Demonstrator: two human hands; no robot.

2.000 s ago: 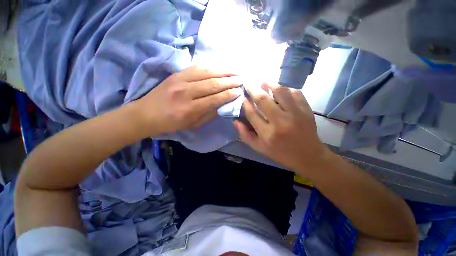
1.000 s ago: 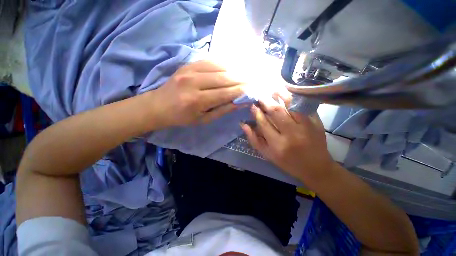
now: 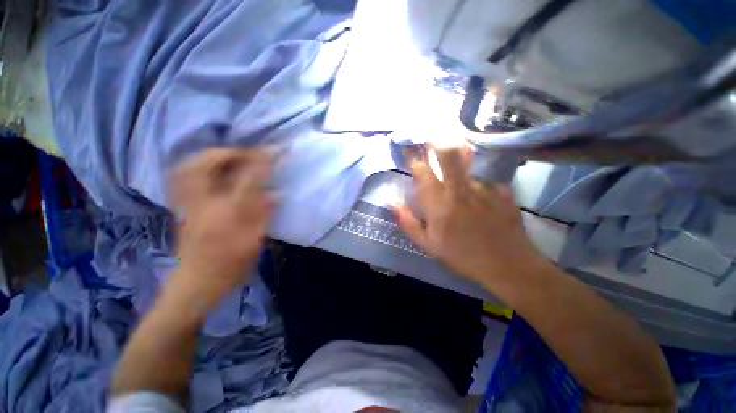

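The large blue-grey garment panel (image 3: 311, 181) lies heaped on the left of the table and runs up to the needle area. The sewing machine head (image 3: 452, 40) is at the upper right, with strong glare beside it. My right hand (image 3: 460, 210) is at the needle area, fingertips on the cloth edge, partly washed out by glare; whether it pinches the cloth is unclear. My left hand (image 3: 222, 206) is blurred, over the heaped cloth left of the needle; its fingers look curled, and whether cloth is in them cannot be seen.
Small blue-grey pieces (image 3: 617, 210) lie right of the needle, by a thin metal rod (image 3: 692, 268). A printed ruler (image 3: 379, 231) runs along the front edge. A blue basket (image 3: 529, 371) stands at lower right, blue bars (image 3: 58, 214) at left. More crumpled cloth (image 3: 60, 347) lies lower left.
My left hand has moved left, away from the needle, uncovering the cloth there. My right hand has stayed near the needle. More of the table-edge ruler shows.
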